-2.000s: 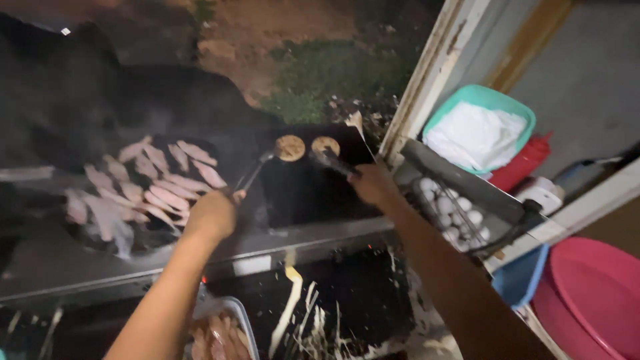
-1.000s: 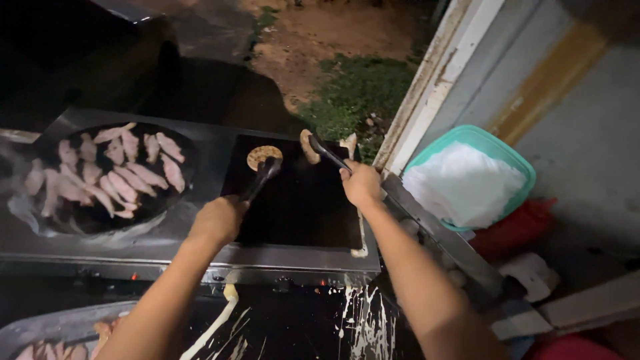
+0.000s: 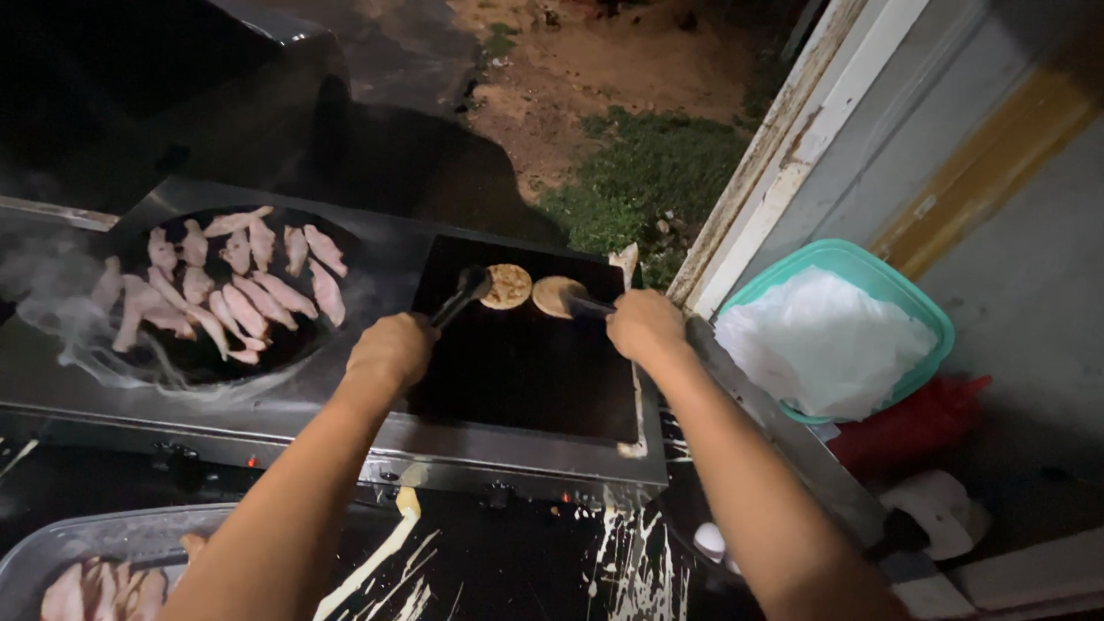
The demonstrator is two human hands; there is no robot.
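My left hand [image 3: 390, 352] grips a dark-headed utensil [image 3: 455, 300], probably tongs, whose tip is at the left edge of a browned round patty [image 3: 506, 286]. In my right hand [image 3: 647, 326] is a second dark utensil [image 3: 588, 305], its end over the right side of another round patty [image 3: 552, 296]. Both patties lie side by side near the far edge of a black flat griddle [image 3: 526, 371]. To the left, many pale strips of raw-looking meat [image 3: 243, 310] lie on a round black pan [image 3: 194, 358], with smoke around it. The utensils' exact tips are hard to make out.
A teal plastic tub [image 3: 947, 332] holding white paper or cloth stands at right, above a red bottle [image 3: 914, 431]. A clear container [image 3: 112, 522] of meat sits at bottom left. Eggs [image 3: 710, 542] are partly hidden by my right forearm. A white post [image 3: 802, 147] rises beside the griddle.
The right patty, tilted up at the right utensil one second ago, now lies flat on the griddle. The left utensil has moved from the left patty's right side to its left edge.
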